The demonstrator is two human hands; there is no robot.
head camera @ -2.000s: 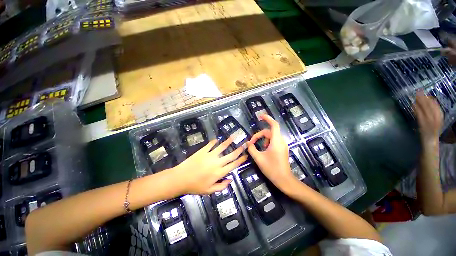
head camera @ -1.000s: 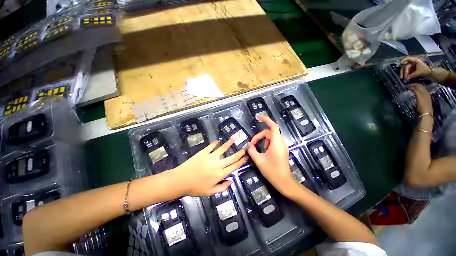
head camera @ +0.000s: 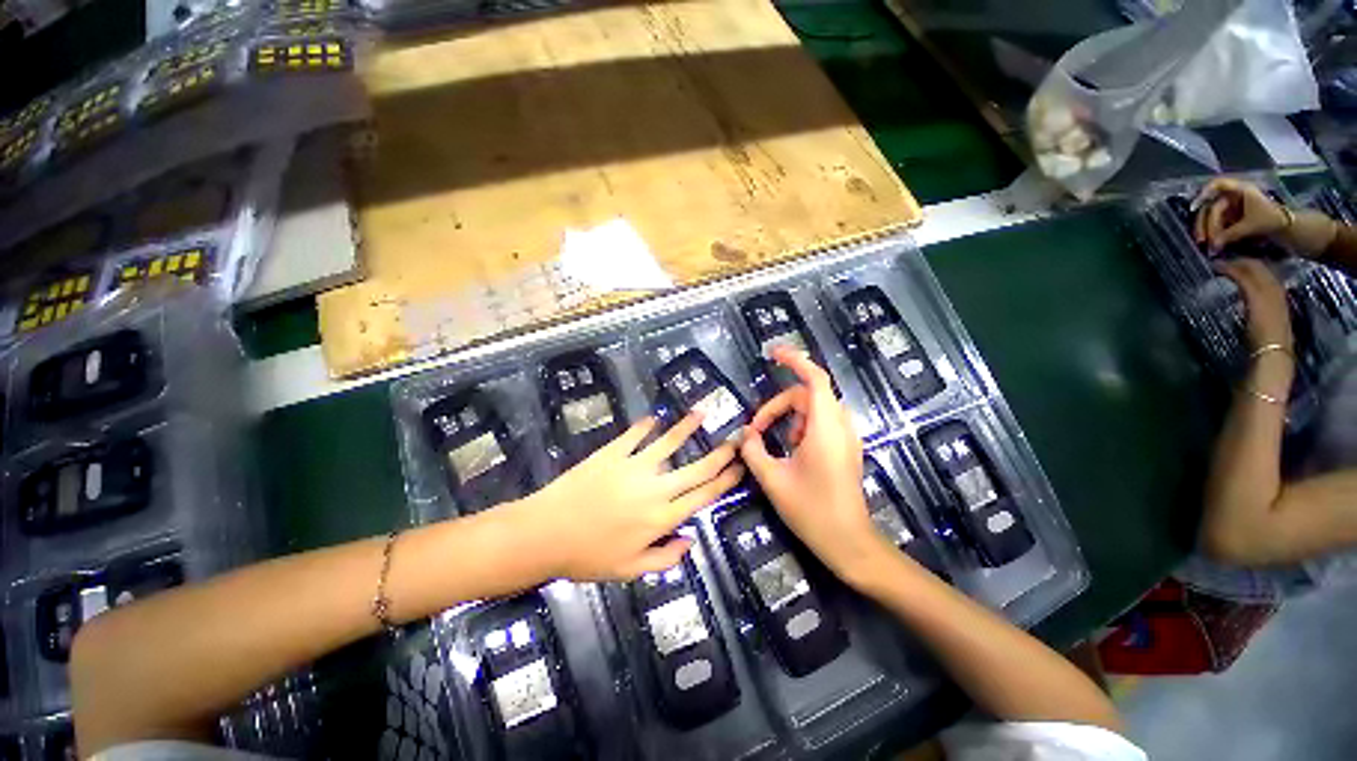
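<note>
A clear blister tray holds two rows of black device housings with pale labels. My left hand lies palm down with spread fingers over a housing in the middle of the back row. My right hand is beside it, thumb and index fingertips nearly meeting at that housing's lower end, next to my left fingertips. Whether a small piece is between the fingertips cannot be seen. Some housings have a pale oval on the lower face; a sheet of pale rounded pieces lies at the tray's near left corner.
A plywood board behind the tray bears a white paper piece and a clear sheet. Another tray of housings is at left, with yellow-marked parts beyond. A plastic bag is at upper right; another person's hands work at right.
My hands hold nearly the same pose over the same housing. At right, the other person's second hand has come into view and the forearm has shifted left since the earliest frame.
</note>
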